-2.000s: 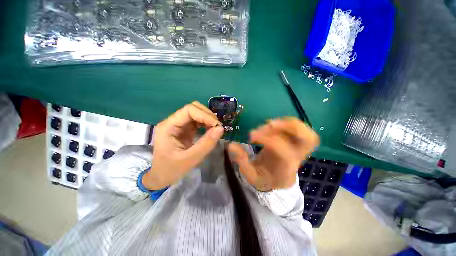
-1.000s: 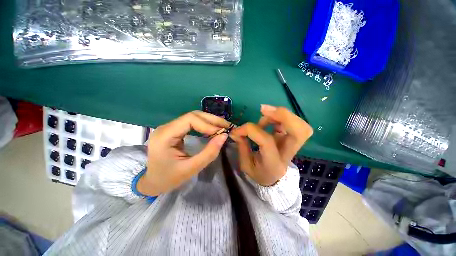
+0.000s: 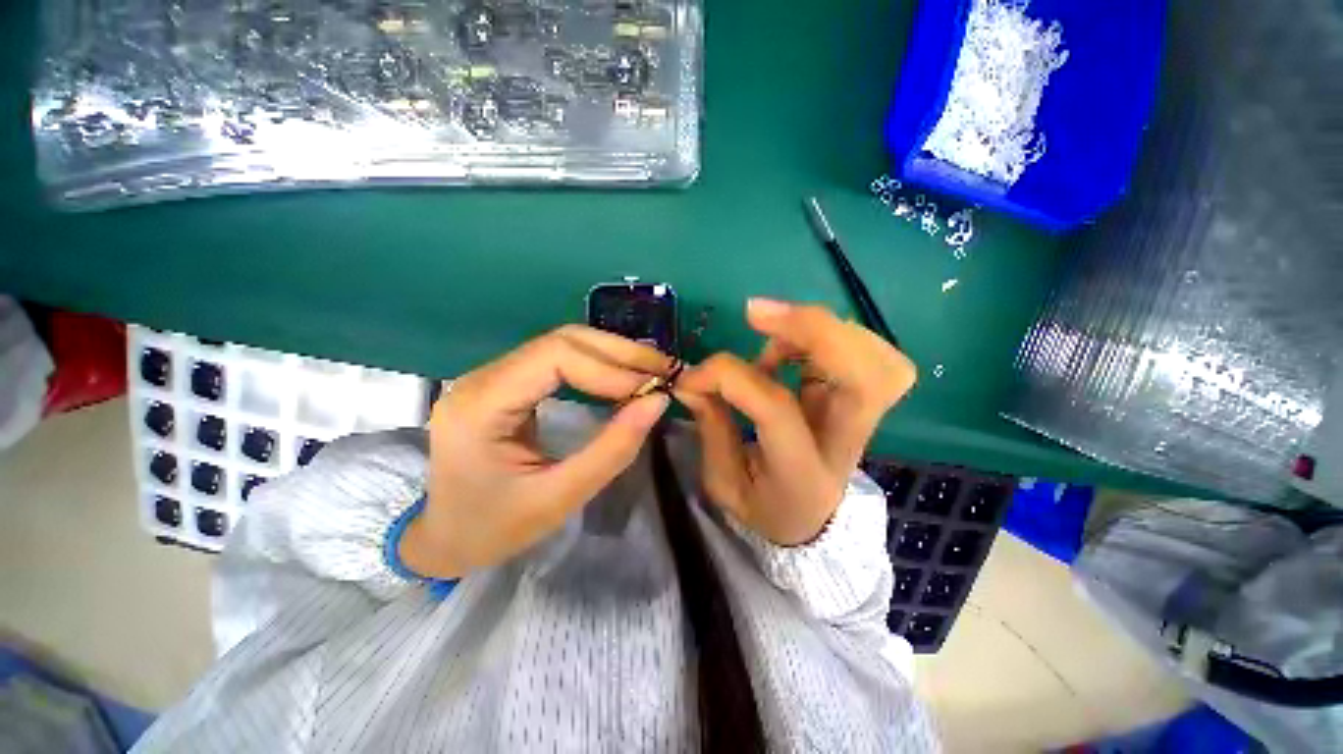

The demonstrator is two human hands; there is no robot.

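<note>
A small dark flex cable assembly (image 3: 664, 382) with a gold or tan part is pinched between both hands' fingertips. My left hand (image 3: 538, 442) grips it between thumb and index finger. My right hand (image 3: 788, 420) meets it from the right with thumb and index finger, other fingers raised; the fingertips hide most of the part. A black watch housing (image 3: 633, 311) with a shiny rim lies on the green mat just beyond my left fingers, its near edge hidden by them. Black tweezers (image 3: 850, 271) with a pale end lie on the mat beyond my right hand.
A clear blister tray (image 3: 383, 159) is at the back left. A blue bin (image 3: 1097, 111) holds white gaskets (image 3: 994, 96), several scattered beside it. Stacked blister trays (image 3: 1178, 339) are at right. A white compartment tray (image 3: 280, 374) with housings and a black compartment tray (image 3: 943, 538) sit below the near edge.
My right hand has moved left from a blurred, separate position and now meets the left fingertips at the flex part. Both hands are almost unchanged since one second ago.
</note>
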